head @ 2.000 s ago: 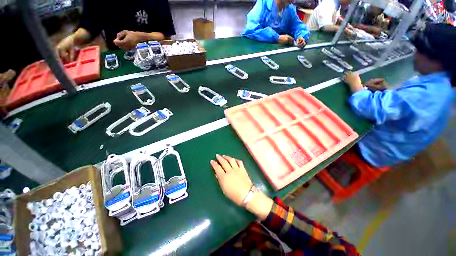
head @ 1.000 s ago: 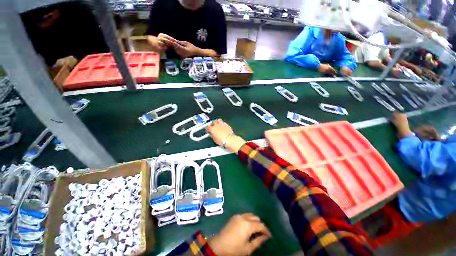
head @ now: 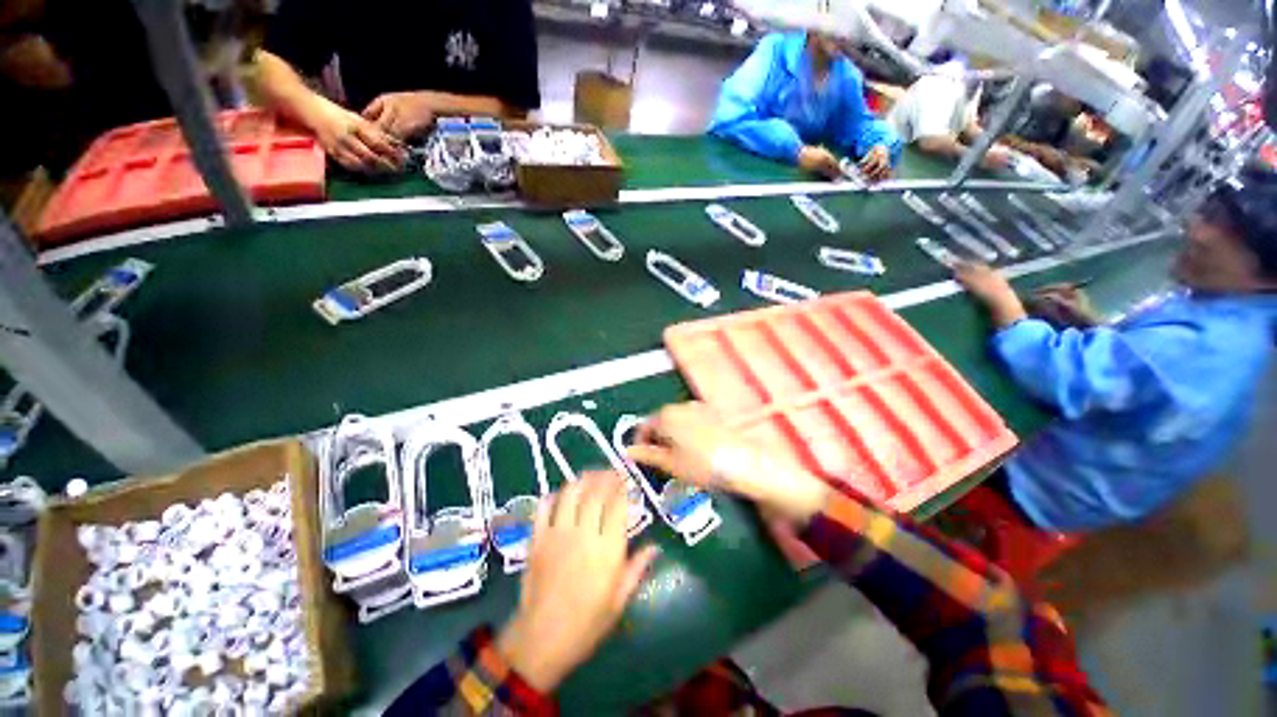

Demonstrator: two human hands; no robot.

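Note:
Several white oval frames with blue-and-white bands stand overlapped in a row (head: 445, 518) on the green bench. My left hand (head: 574, 567) lies palm down over the lower end of another oval frame (head: 574, 441), its thumb apart; it holds nothing that I can see. My right hand (head: 721, 455) has its fingertips on the side of the rightmost oval frame (head: 689, 507), which lies tilted beside the row. The hand hides part of that frame.
A cardboard box (head: 325, 588) of small white fittings stands at left. A red compartment tray (head: 847, 392) lies at right. More frames lie on the green belt (head: 476, 329) beyond the pale strip. A person in blue (head: 1120, 378) sits at right; others sit across.
My right hand reached onto the belt and came back to the bench. Two overlapping frames have gone from the belt, and two more lie at the row's right end. My left hand moved onto one.

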